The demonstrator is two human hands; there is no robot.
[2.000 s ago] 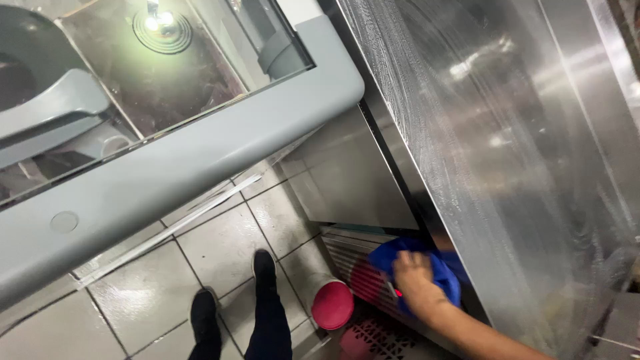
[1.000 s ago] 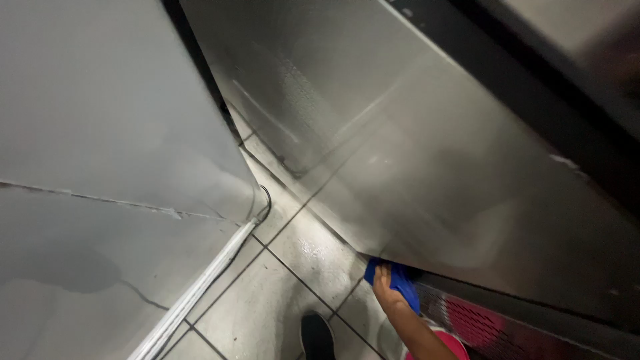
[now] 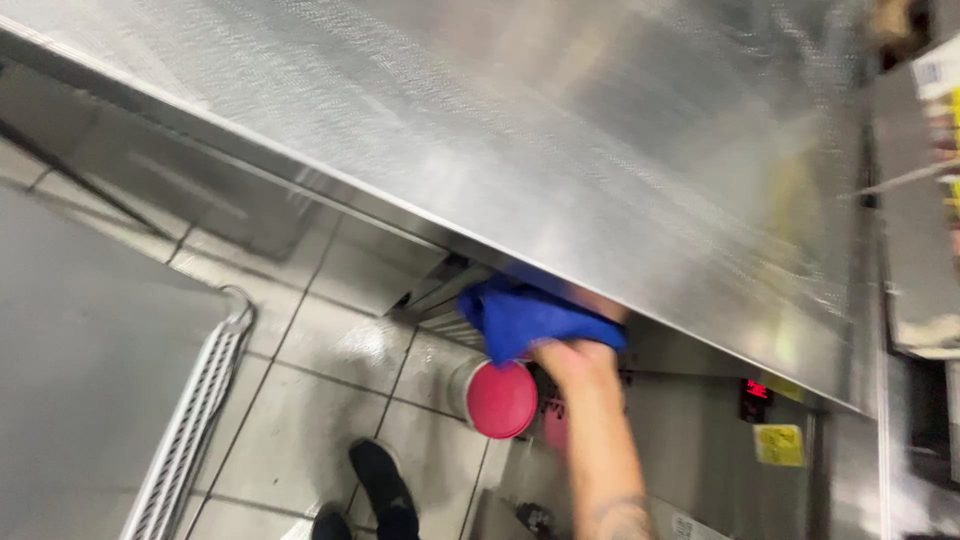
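Observation:
My right hand (image 3: 581, 360) is shut on a bunched blue cloth (image 3: 536, 319), held at the front edge of a stainless steel counter (image 3: 525, 172). The fingers are partly hidden by the cloth and the edge. Whitish streaks run over the metal top. Just below the cloth, a round tub with a red lid (image 3: 502, 399) stands on the tiled floor, close to the forearm. My left hand is out of view.
A grey appliance (image 3: 90, 337) with a ribbed metal strip (image 3: 187, 427) is at the left. Under the counter are a red-lit display (image 3: 756, 388) and a yellow label (image 3: 780, 444). My dark shoes (image 3: 382, 480) stand on the tiles. Boxed items (image 3: 934, 187) sit far right.
The view has swung strongly twice. The blue cloth stays in my right hand throughout. The glass-topped appliance seen two seconds ago is out of view.

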